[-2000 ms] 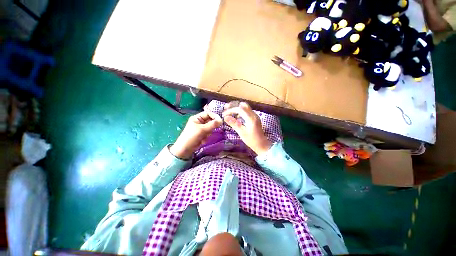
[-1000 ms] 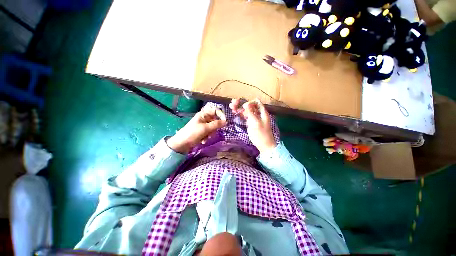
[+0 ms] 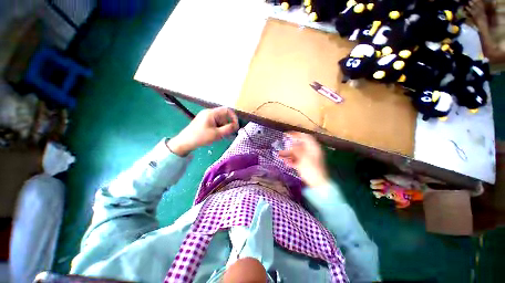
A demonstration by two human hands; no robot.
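Observation:
My left hand (image 3: 209, 128) is raised above the lap near the table's front edge, its fingertips pinched together. Whatever is between them is too small to see. My right hand (image 3: 302, 156) is blurred, above the checked apron (image 3: 243, 205), with fingers curled; I cannot tell if it holds anything. A dark thread (image 3: 288, 106) curves across the cardboard mat (image 3: 299, 61) near its front edge. Thread snips (image 3: 326, 92) with a pink-red and white handle and dark blades lie on the mat.
Black plush penguins (image 3: 382, 61) are heaped at the table's back right. A loose thread loop (image 3: 458, 150) lies on the white tabletop (image 3: 194, 50) at right. A colourful soft item (image 3: 396, 191) and an open carton (image 3: 448, 212) are below the right edge. Another person's hand (image 3: 480, 19) shows at top right.
My hands have moved apart, the left going left and up, the right moving right and down. The view has shifted, so the table sits lower and further right.

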